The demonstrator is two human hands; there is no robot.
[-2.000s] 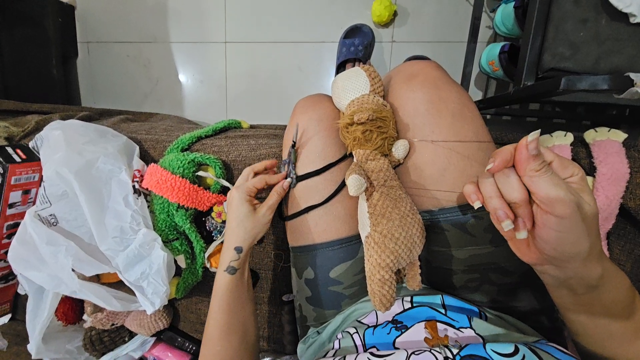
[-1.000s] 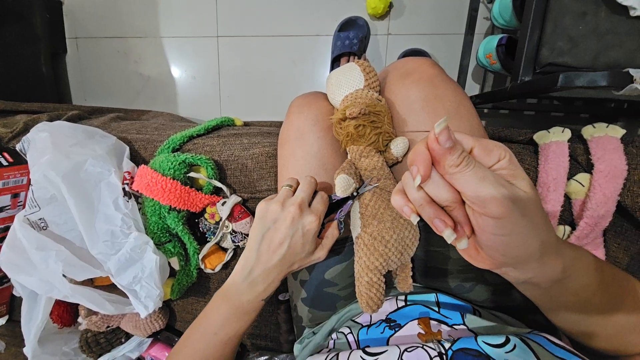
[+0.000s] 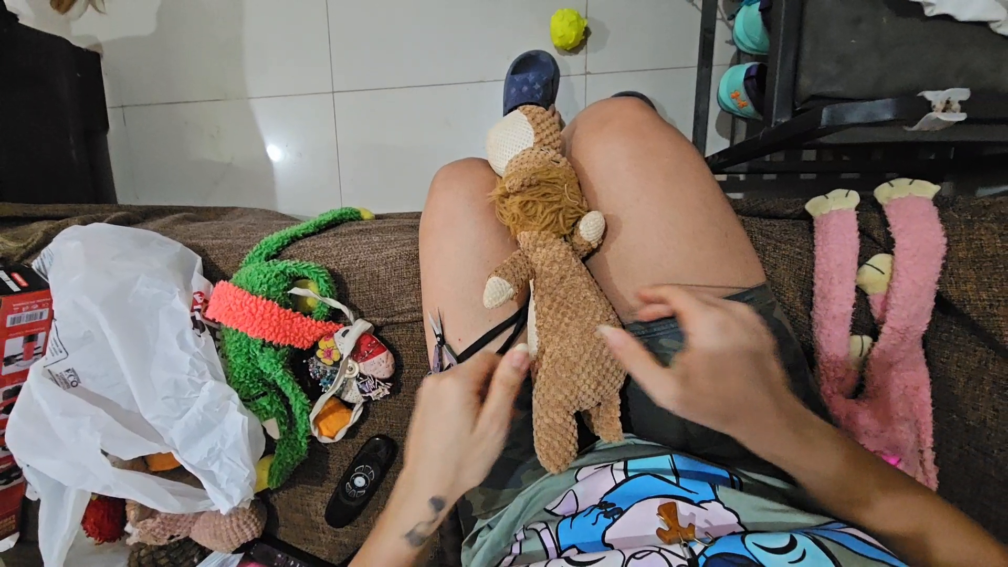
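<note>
A brown crocheted stuffed animal (image 3: 575,323) with cream paws and a shaggy mane lies face down or sideways along my lap. My left hand (image 3: 465,409) is beside its lower left side; the small scissors (image 3: 441,346) show just beyond that hand, blades pointing up, and whether I hold them is unclear. A black cord (image 3: 492,335) runs from near the scissors to the toy. My right hand (image 3: 701,362), blurred, hovers at the toy's right side with thumb and fingers apart and nothing visible between them.
At left on the brown sofa (image 3: 378,244) are a white plastic bag (image 3: 134,354), a green plush toy (image 3: 291,394), a small pouch (image 3: 350,366) and a remote control (image 3: 361,480). A pink plush toy (image 3: 882,386) lies at right. Beyond are a yellow ball (image 3: 568,29) and a metal-framed chair (image 3: 819,118).
My right hand has come down and left toward the toy, and its pinched fingers have parted. My left hand has moved back from the toy's side, where it held the scissors one second ago.
</note>
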